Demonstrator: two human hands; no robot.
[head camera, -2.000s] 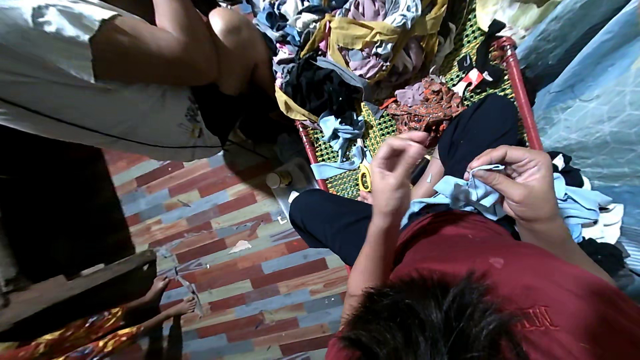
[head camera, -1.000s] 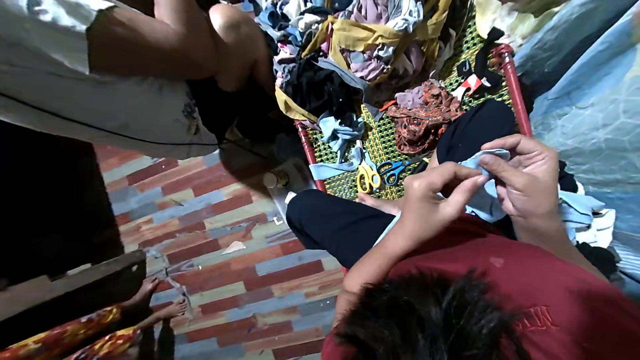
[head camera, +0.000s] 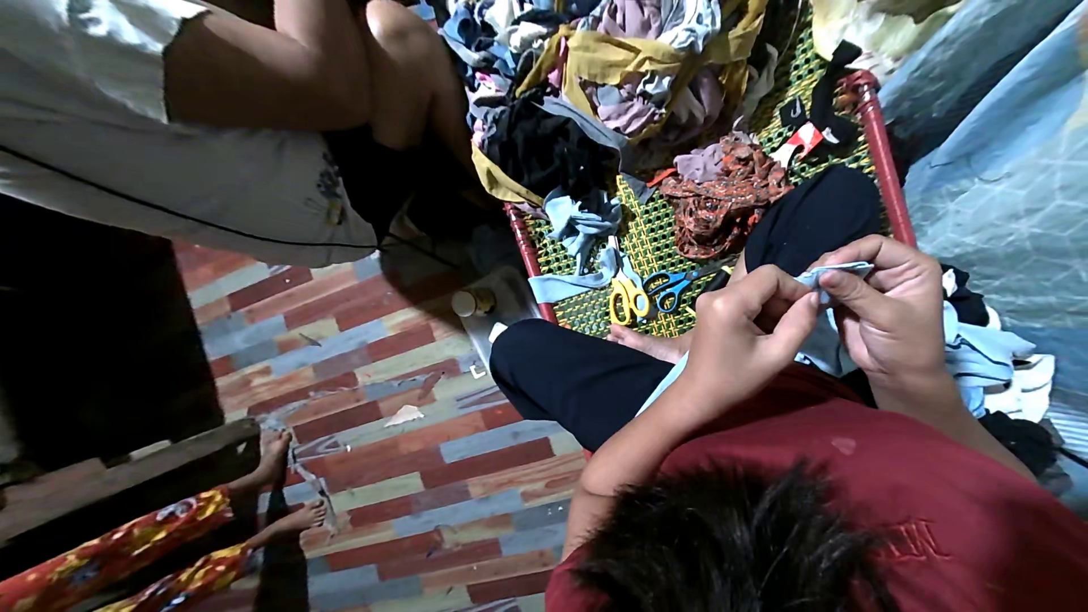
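Both hands pinch a piece of light blue cloth (head camera: 837, 274) above my lap. My left hand (head camera: 752, 327) has its thumb and fingertips on the cloth's left end. Close beside it, my right hand (head camera: 888, 302) grips the other end between thumb and bent fingers. More light blue fabric hangs below the hands, partly hidden by them. Left of my hands, yellow-handled scissors (head camera: 629, 302) and blue-handled scissors (head camera: 670, 289) lie on the yellow-green woven seat (head camera: 642, 229). Orange patterned cloth (head camera: 722, 200) is beyond my knee.
A large heap of mixed cloth (head camera: 629, 72) covers the far part of the red-framed seat. Another person in a pale shirt (head camera: 212, 187) sits at the left. A round container (head camera: 473, 301) stands left of the frame. Blue sheeting (head camera: 1003, 170) hangs at the right.
My left hand was raised apart from the right hand two seconds ago; it has come down to the right and now pinches the cloth. Both pairs of scissors show more fully than at first.
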